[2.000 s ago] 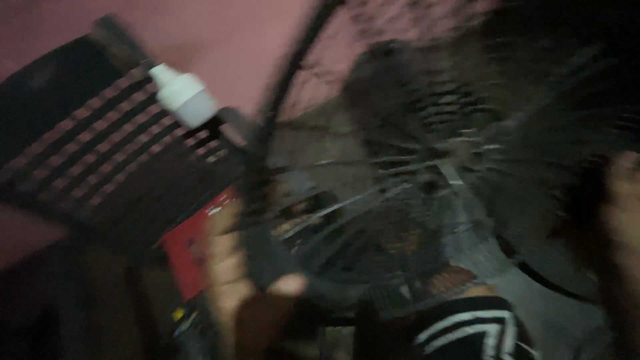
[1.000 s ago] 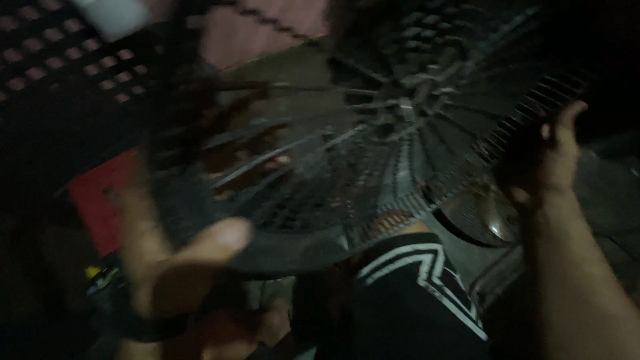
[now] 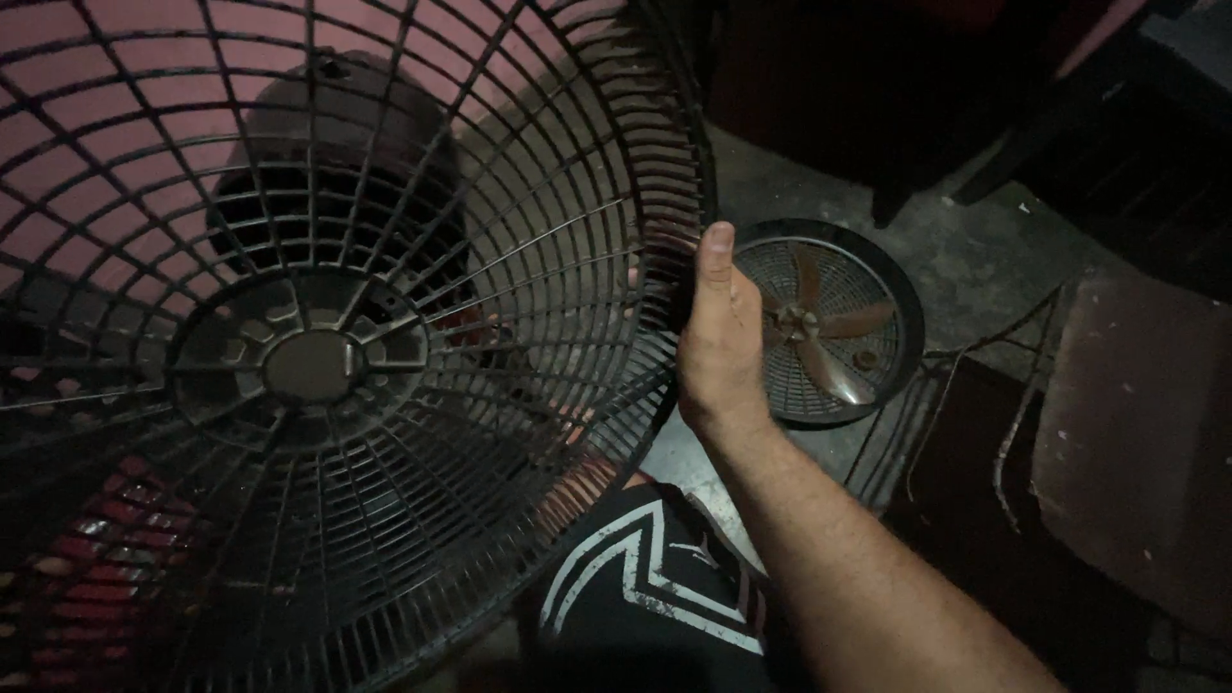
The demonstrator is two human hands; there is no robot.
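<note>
A large black fan grille (image 3: 520, 318), dusty, with a round hub (image 3: 313, 368), fills the left and middle of the view. My right hand (image 3: 724, 337) grips its right rim, thumb up along the edge. My left hand is not in view. Beyond my right wrist, on the floor, lies a round black fan guard (image 3: 910, 308) with a fan blade (image 3: 823, 356) of several brownish, glossy vanes inside it. Through the grille's bars shows a dark rounded object (image 3: 337, 115) against the pink wall.
My knee in black cloth with white stripes (image 3: 654, 577) is below the grille. A brown chair-like panel (image 3: 1136, 433) with thin bent metal rods stands at the right. Dark furniture legs (image 3: 890, 204) rest on the concrete floor (image 3: 770, 173). Something red (image 3: 125, 549) shows through the bars at lower left.
The view has swung to the right, and the fan guard on the floor now shows whole. My left hand, on the grille's left rim earlier, has left the view.
</note>
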